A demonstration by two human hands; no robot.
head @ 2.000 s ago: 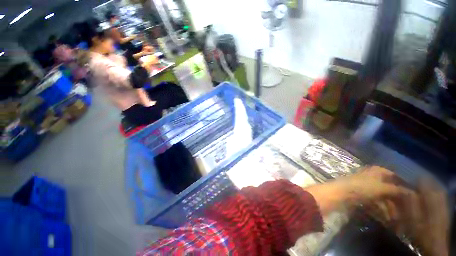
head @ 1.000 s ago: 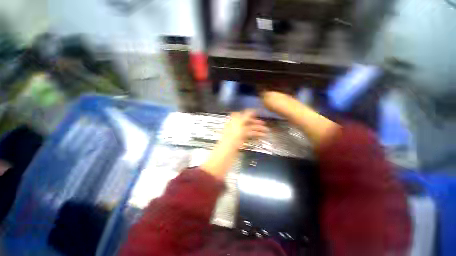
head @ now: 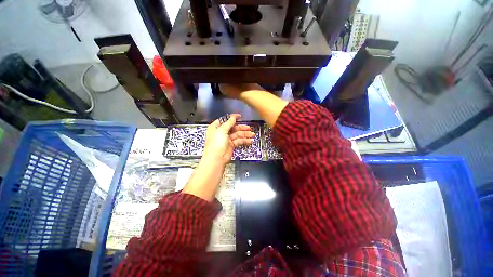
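A glossy black sheet-metal panel (head: 265, 208) lies in front of me with a white glare stripe and small silver bits near its lower edge. My left hand (head: 230, 138) is palm up over the fastener trays (head: 184, 142), fingers curled, with tiny dark and silver fasteners (head: 225, 118) at its thumb and index fingertips. My right hand (head: 238, 90) reaches onto the press bed under the thick dark die block (head: 246, 62). Its fingers are hidden there, so its grip cannot be seen.
Dark angled posts (head: 127, 73) stand on both sides of the press. A blue lattice crate (head: 40, 178) is at left, and a blue crate (head: 459, 167) with a white sheet (head: 419, 224) is at right. Newspaper (head: 221, 227) lies under the panel. A blue folder (head: 378, 111) is right of the press.
The view has swung from the left crate and other workers to the press. My right hand has moved under the die block. My left hand is now palm up over the trays.
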